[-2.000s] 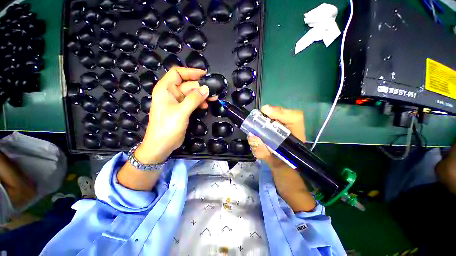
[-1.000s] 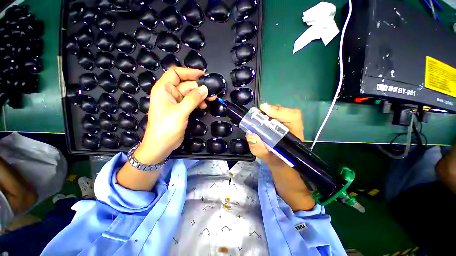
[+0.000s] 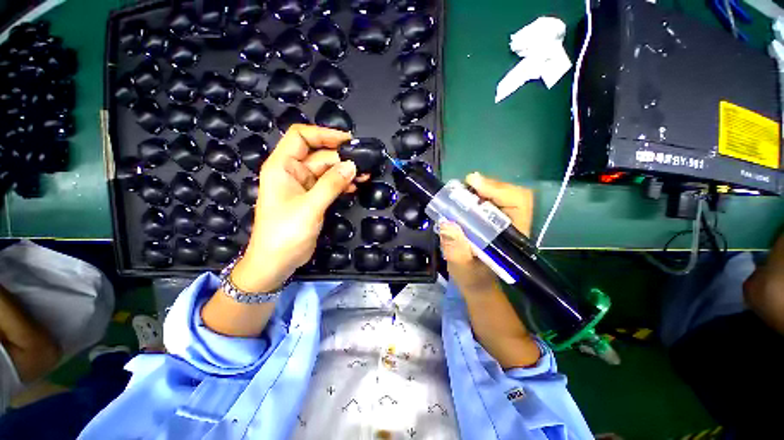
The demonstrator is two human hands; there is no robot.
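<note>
My left hand (image 3: 297, 193) pinches a glossy black plastic part (image 3: 364, 155) between thumb and fingers above the black tray (image 3: 371, 94). My right hand (image 3: 481, 225) grips a thick black dispensing syringe (image 3: 537, 282) around its clear, labelled sleeve. The syringe slants up and left, and its blue needle tip (image 3: 397, 163) is close to the part's right edge; I cannot tell whether it touches. A green adapter (image 3: 593, 320) is at the syringe's rear end. Many similar black parts lie in uneven rows in the tray.
A heap of black parts (image 3: 34, 99) lies left of the tray. To the right are a crumpled white wipe (image 3: 537, 53), a white cable (image 3: 574, 129) and a black controller box (image 3: 688, 94) with a yellow label and red light. Parts of other people show at both sides.
The needle tip has moved up and right, from below the part to beside its right edge. The held part has shifted slightly and looks tilted. Tray and bench appear slightly lower in the picture.
</note>
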